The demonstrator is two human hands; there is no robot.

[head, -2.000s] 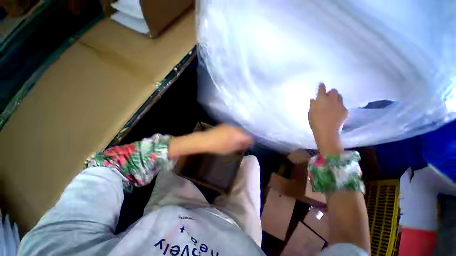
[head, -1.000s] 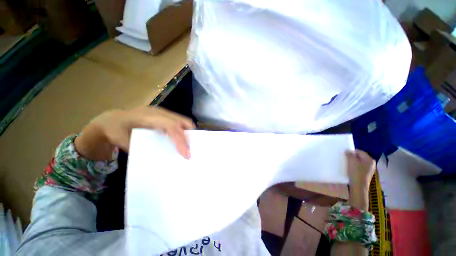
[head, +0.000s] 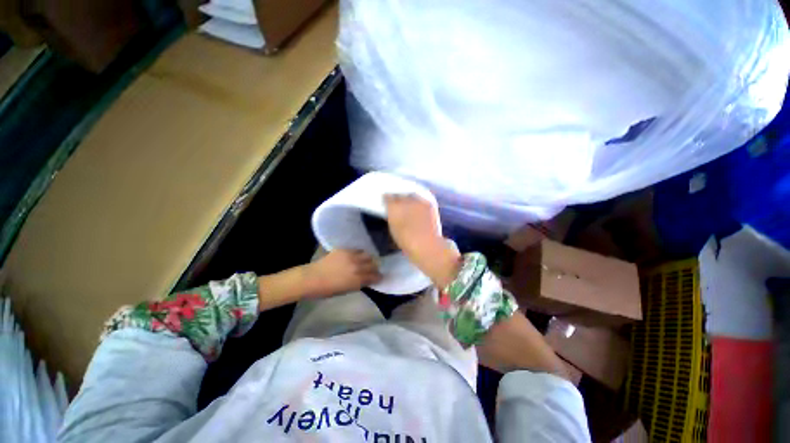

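Note:
A white foam wrap sheet [head: 346, 212] is curled into a ring above my lap, between my knees. My left hand [head: 346, 270] is at the ring's near left side, with its fingers at the foam's edge. My right hand [head: 414, 227] holds the ring's right side, its fingers reaching over the rim to the inside. A dark gap shows inside the ring. The carton between my knees is hidden by the foam and hands.
A large poly bag of foam sheets [head: 520, 95] bulges in front. The cardboard-covered bench [head: 173, 147] is on the left, with a pad tray [head: 290, 19] at its far end. Brown cartons [head: 589, 281] and a yellow crate [head: 671, 346] are on the right. A foam stack [head: 26, 381] is far left.
The foam sheet, held out flat between both hands a second ago, is now curled into a ring over the lap. Both hands have come together around it.

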